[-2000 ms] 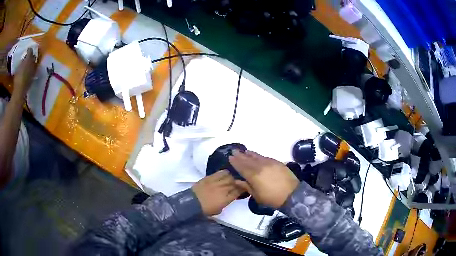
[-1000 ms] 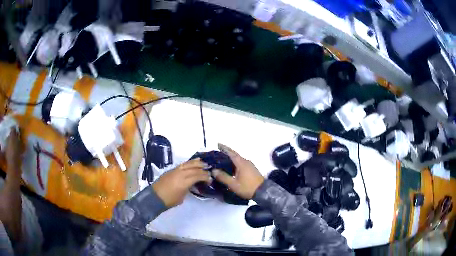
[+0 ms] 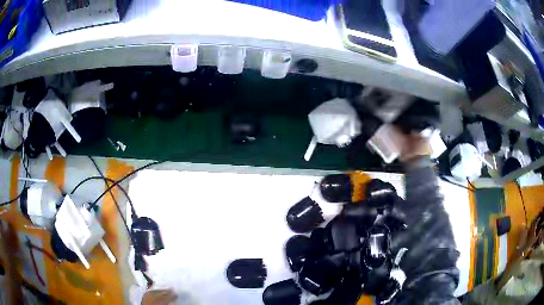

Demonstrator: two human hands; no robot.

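My right hand [image 3: 416,146] is blurred and reaches over the green mat at the back right, among white housings [image 3: 385,144]; whether it grips one is not clear. My left hand [image 3: 160,297] is cut off by the bottom edge, near the cable end; its fingers and any hold are hidden. Black domed shells [image 3: 304,215] lie in a pile on the white sheet [image 3: 203,208], with one shell [image 3: 246,273] apart at its left. Another black shell [image 3: 146,235] with a cable lies at the sheet's left edge.
White housings with antennas [image 3: 79,231] stand on the orange-taped area at left. More white units [image 3: 336,122] stand on the green mat [image 3: 197,140]. Small cups [image 3: 184,58] line the raised shelf's edge [image 3: 137,53]. A bystander's arm shows at the lower right.
The view has turned right and up. My hands have parted from the round black unit they held together; it is no longer seen in them. My right hand has moved back to the white housings.
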